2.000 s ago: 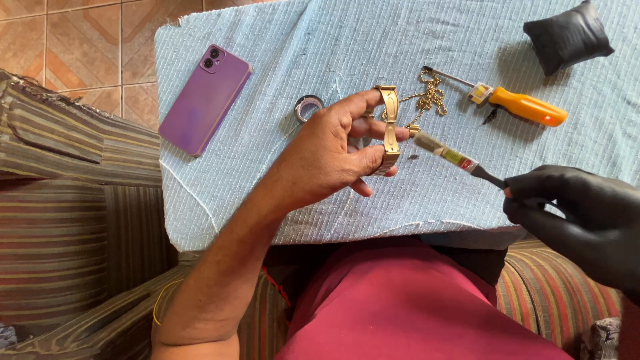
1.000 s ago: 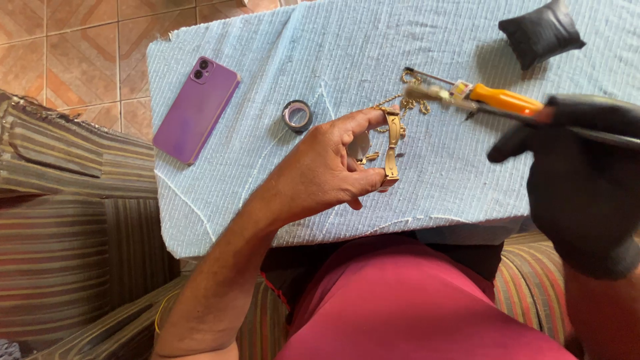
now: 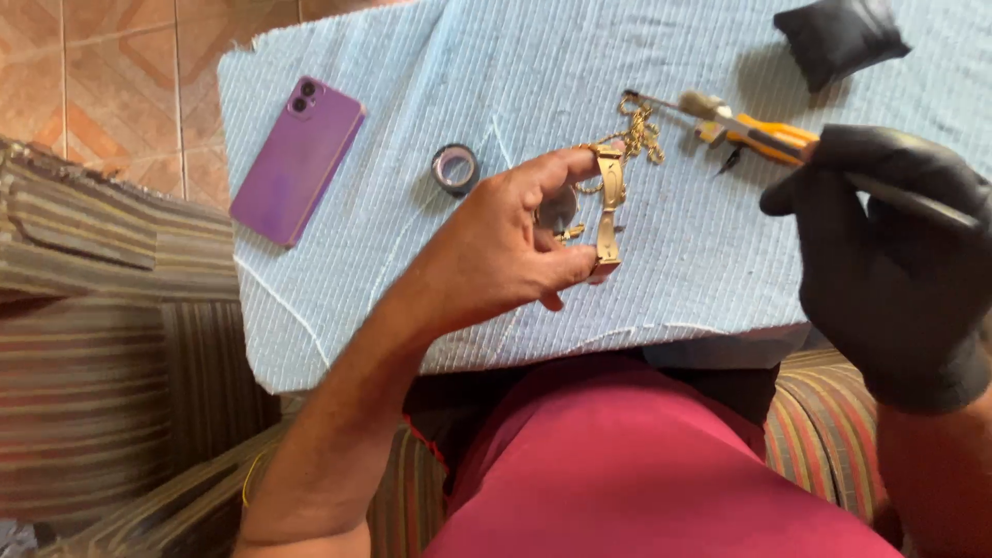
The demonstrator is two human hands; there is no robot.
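My left hand [image 3: 511, 240], bare, grips a gold-coloured wristwatch [image 3: 611, 205] by its metal band, with the folding clasp facing right; the round case back shows between the fingers. My right hand [image 3: 891, 232] wears a black glove and holds a slim brush [image 3: 763, 139], bristles pointing left. The brush passes above a screwdriver with an orange handle [image 3: 775, 132], which lies on the cloth. Beside the screwdriver's tip a gold-coloured chain [image 3: 642, 136] lies in a loose heap, just beyond the watch. The brush and watch are apart.
A light blue ribbed cloth [image 3: 372, 116] covers the table. On it lie a purple smartphone [image 3: 298, 163] at left, a black ring-shaped roll [image 3: 455, 169] near the middle and a small black cushion [image 3: 841, 39] at upper right. Striped upholstery [image 3: 85, 372] is at left.
My right hand with the brush has moved up and away from the watch, where the bristles were close to the band. My left hand still holds the watch.
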